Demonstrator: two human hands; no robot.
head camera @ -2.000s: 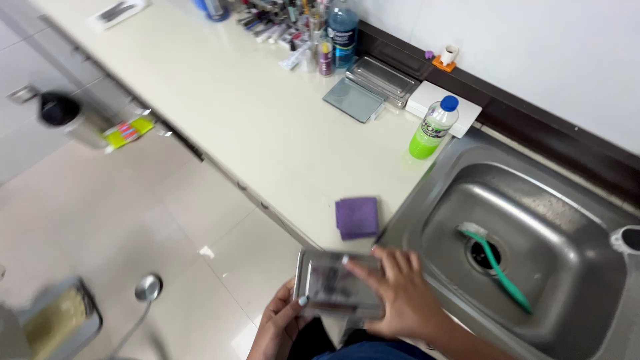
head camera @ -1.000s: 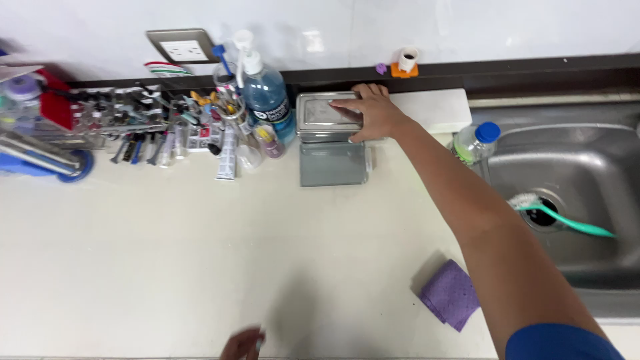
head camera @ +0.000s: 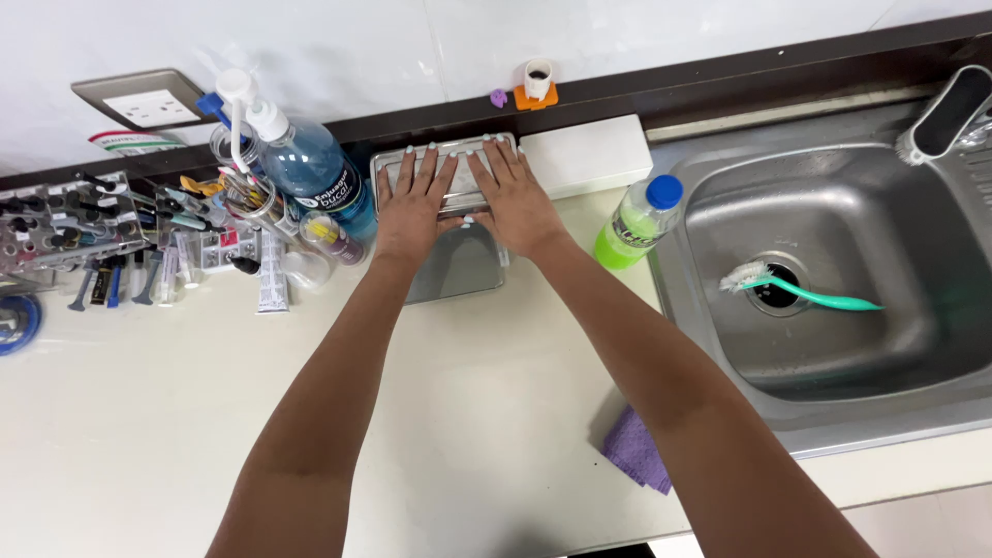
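Both of my hands rest on a metal box with a lid [head camera: 463, 180] at the back of the counter, against the dark backsplash. My left hand [head camera: 415, 205] lies on its left part with the fingers spread. On the right part lies my right hand [head camera: 511, 194], its thumb near the front edge. A flat grey tray or lid [head camera: 459, 271] lies just in front, partly under my hands. To the right of the box is a long white box [head camera: 589, 155]. A folded purple cloth [head camera: 637, 449] is beside my right forearm, partly hidden by it.
A bottle of green liquid [head camera: 632, 232] stands by the steel sink [head camera: 837, 356], which holds a green-handled brush [head camera: 829, 299]. Left are a blue mouthwash bottle [head camera: 314, 174], a jar of tools [head camera: 260, 205], a tube [head camera: 273, 275] and a rack of small syringes [head camera: 70, 221]. A black-and-white brush [head camera: 945, 116] is near the faucet.
The metal box, in my hands over the counter's front edge two seconds ago, is at the back. My left hand has moved from the front edge onto the box beside my right hand.
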